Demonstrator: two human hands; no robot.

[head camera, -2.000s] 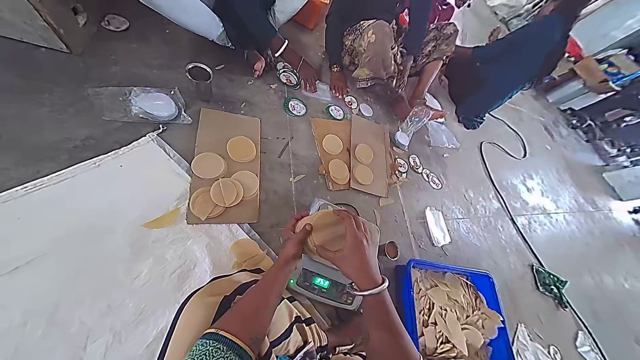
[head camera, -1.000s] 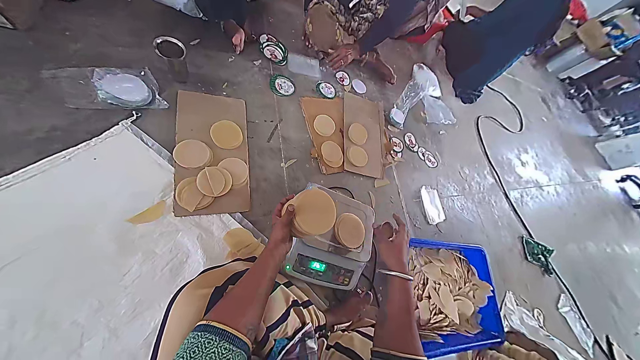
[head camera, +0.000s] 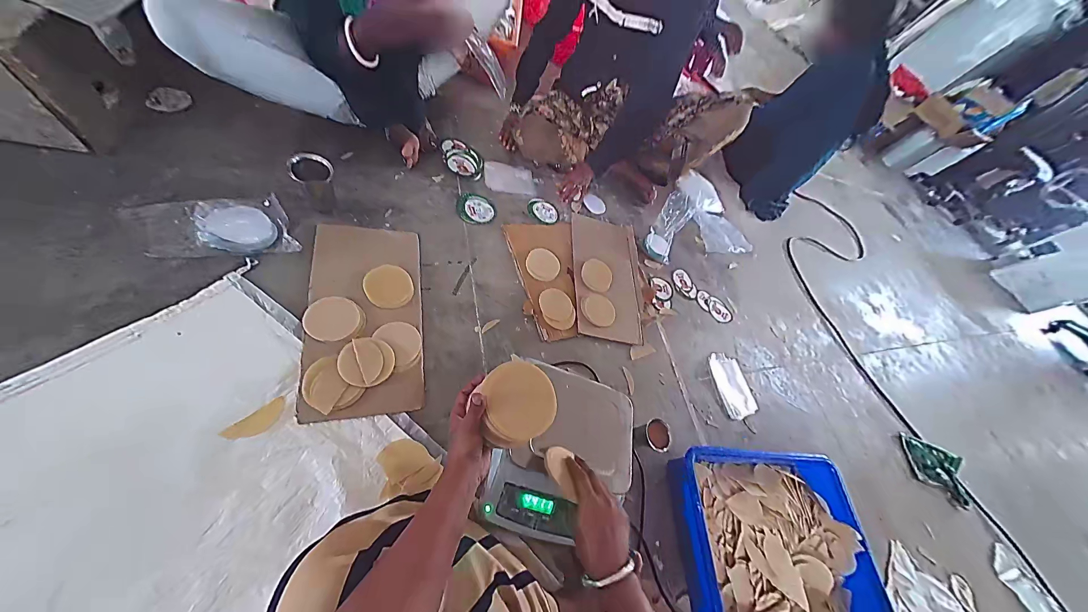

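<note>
My left hand (head camera: 469, 425) grips a stack of thin round tan discs (head camera: 520, 403), held up over the left part of a digital weighing scale (head camera: 605, 425). In my right hand (head camera: 598, 520) is a smaller stack of round discs (head camera: 561, 473), tilted on edge near the scale's front. The scale's green display (head camera: 537, 503) is lit between my hands. Left of the scale, more round discs (head camera: 388, 286) lie in overlapping piles on a cardboard sheet (head camera: 340, 251). Smaller disc stacks (head camera: 597, 274) rest on further cardboard (head camera: 629, 289) beyond it.
A blue plastic crate (head camera: 693, 518) of broken disc pieces stands at the right. A white sheet (head camera: 153, 442) covers the floor at left. Steel cups (head camera: 658, 435), printed round labels (head camera: 476, 209), plastic bags (head camera: 722, 229) and a black cable (head camera: 816, 297) lie about. Other people sit opposite.
Both disc stacks, on the scale one second ago, are now lifted in my hands. My right hand has closed on the smaller one. A person's arm opposite has risen.
</note>
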